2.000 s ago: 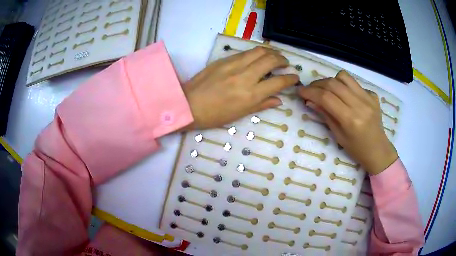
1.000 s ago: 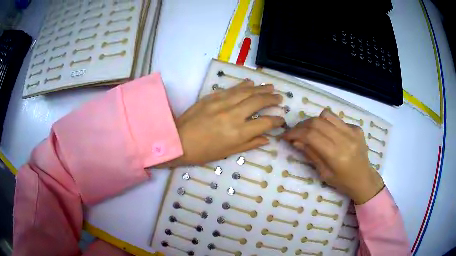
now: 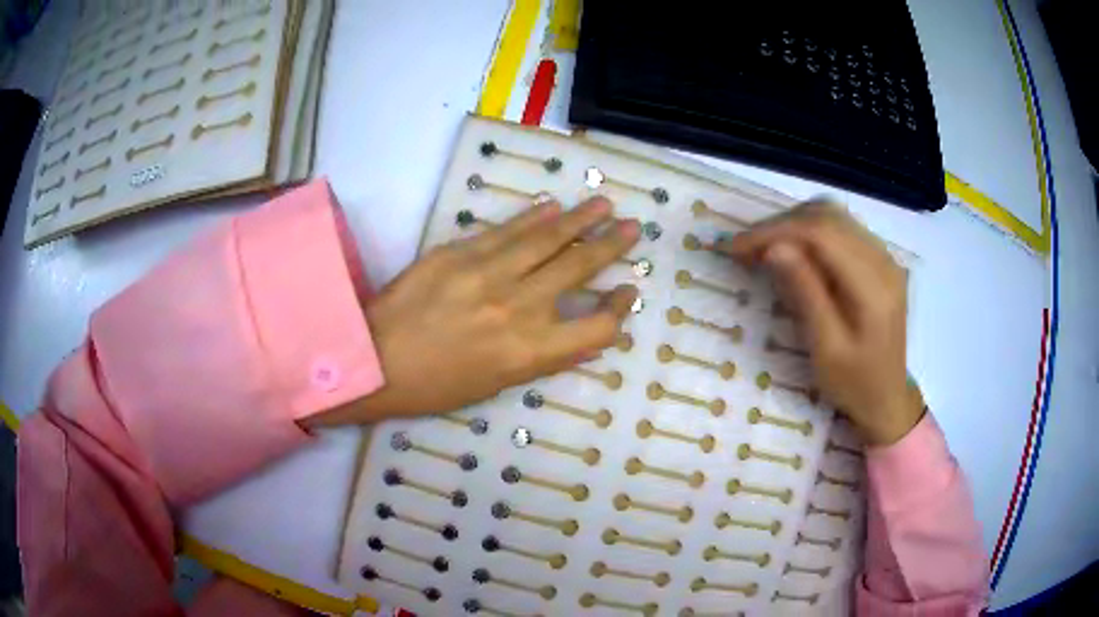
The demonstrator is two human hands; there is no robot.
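The off-white loading board (image 3: pixel 627 416) lies flat in front of me, with columns of tan dumbbell recesses. Small round metal parts (image 3: pixel 522 436) fill recess ends in the two left columns; the columns further right show bare tan ends. My left hand (image 3: pixel 494 307) lies palm down on the board's upper left, fingers spread, the index fingertip beside a bright part. What is under the palm is hidden. My right hand (image 3: pixel 832 301) is blurred over the upper right of the board, fingers bent together; whether it holds a part cannot be seen.
A black tray (image 3: pixel 759 97) with a patch of small round shapes lies beyond the board's far edge. Stacked boards (image 3: pixel 157 109) stand at the upper left. Yellow tape (image 3: pixel 509 60) and red tape (image 3: pixel 541 93) mark the tabletop. A dark object (image 3: pixel 15 151) is at the left edge.
My right hand has moved away from my left fingers towards the right. My left hand sits further left, its fingers more spread. The whole view has shifted, so board and trays appear displaced.
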